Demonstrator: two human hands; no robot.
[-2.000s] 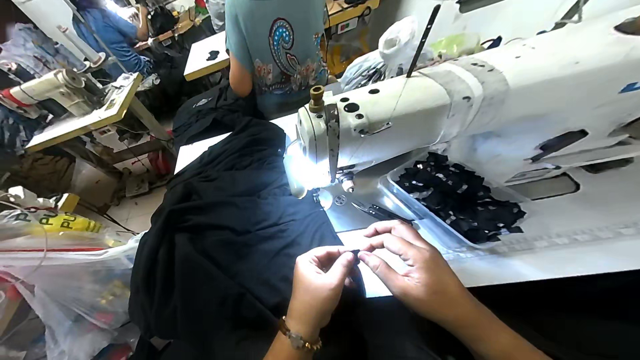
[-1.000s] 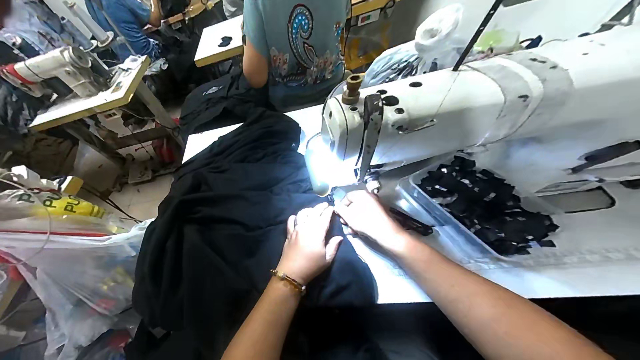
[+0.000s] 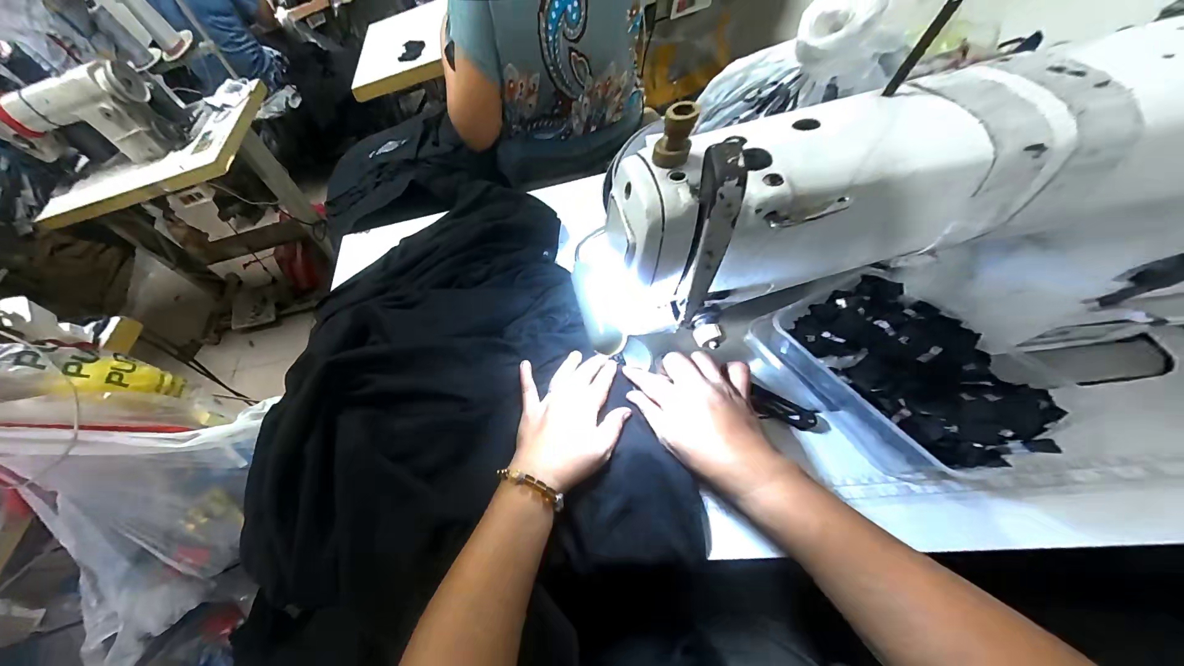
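Note:
Black fabric (image 3: 416, 407) lies in folds over the left part of the white table and hangs past its front edge. My left hand (image 3: 569, 425) rests on it with spread fingers, a beaded bracelet at the wrist. Close beside it, my right hand (image 3: 698, 416) presses on the fabric with its fingertips near the needle area. A white sewing machine (image 3: 832, 185) stands over this spot, its lamp (image 3: 601, 296) glaring so that the needle and presser foot are hard to see. Dark-handled scissors or snips (image 3: 782, 407) lie right of my right hand.
A clear plastic tray (image 3: 860, 407) of small black fabric pieces sits under the machine arm. Plastic bags (image 3: 139, 481) stand at the left. Beyond the table sits a person (image 3: 555, 92) in a grey-green shirt; another sewing machine (image 3: 92, 106) stands at the far left.
Two seconds ago my hands pinched something small in front of the machine; now both lie flat on the black fabric near the needle area. The fabric's edge has come farther right over the tabletop.

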